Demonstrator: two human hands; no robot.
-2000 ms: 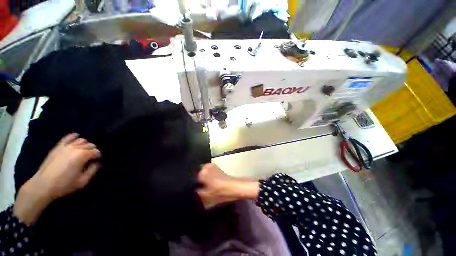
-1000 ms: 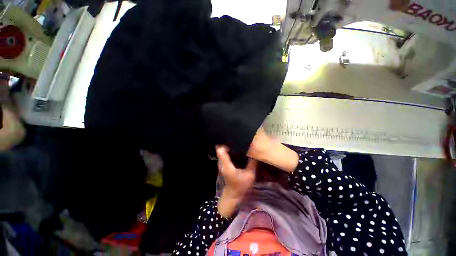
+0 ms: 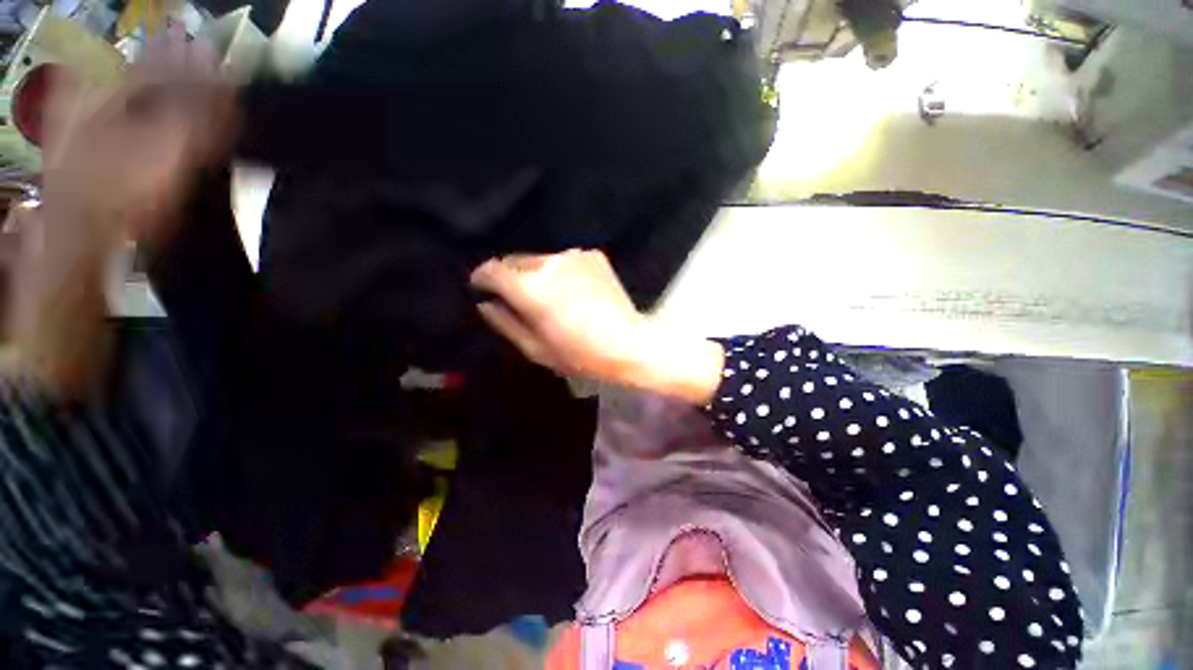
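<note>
The black garment piece covers the left of the sewing table and hangs over its front edge. My left hand is raised at the far left, strongly blurred; black cloth stretches to its fingers and hangs below them. My right hand is at the garment's near side, its thumb and fingers closed on the cloth. The fingertips are partly hidden in the dark fabric. The metal part under the sewing machine's head is to the right of the garment, at the top edge.
The pale machine bed and the table's front strip with ruler marks extend right. A pale machine with a red disc is at upper left. Dark cloth and yellow and red items lie below the table. My lap holds mauve and orange fabric.
My left hand has moved from beside my right hand up to the far left, drawing cloth out. My right hand has moved left and slightly up. The view has shifted slightly.
</note>
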